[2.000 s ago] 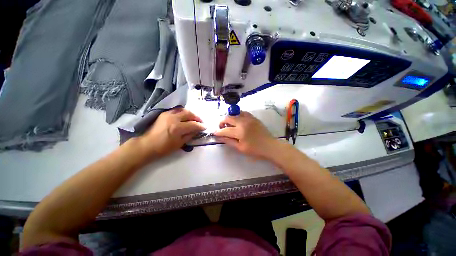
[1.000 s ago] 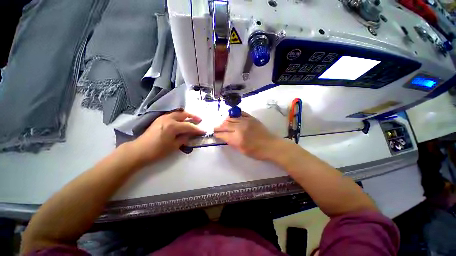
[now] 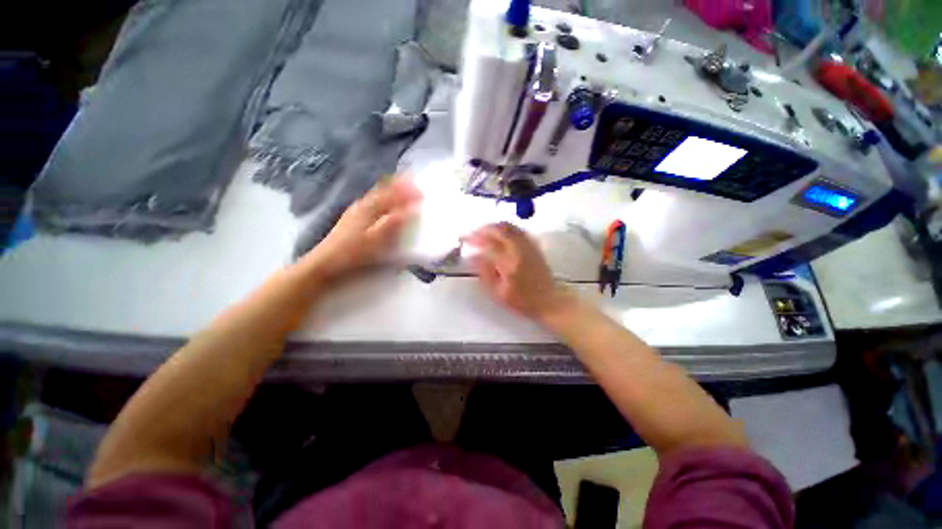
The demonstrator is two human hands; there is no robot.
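My left hand [image 3: 367, 229] is blurred at the left of the needle area of the white sewing machine [image 3: 661, 78]. It lies over a grey fabric panel [image 3: 320, 222]; the glare hides whether its fingers grip the cloth. My right hand [image 3: 511, 267] is just right of the needle area, below the blue knob, fingers bent and partly spread. A small dark edge of something shows beside its fingertips, too blurred to name. The presser foot [image 3: 485, 186] is above and between the hands, in bright light.
Thread snips [image 3: 611, 258] with orange and blue handles lie right of my right hand. A large grey panel stack [image 3: 170, 124] and a second stack [image 3: 336, 93] lie at the left. A metal-bit recess [image 3: 793, 310] is at the table's right end. A phone [image 3: 597, 504] lies below.
The view has shifted, so the machine sits further right and smaller. My hands have moved apart, my left hand now blurred, and the fabric by it is shifted and bunched.
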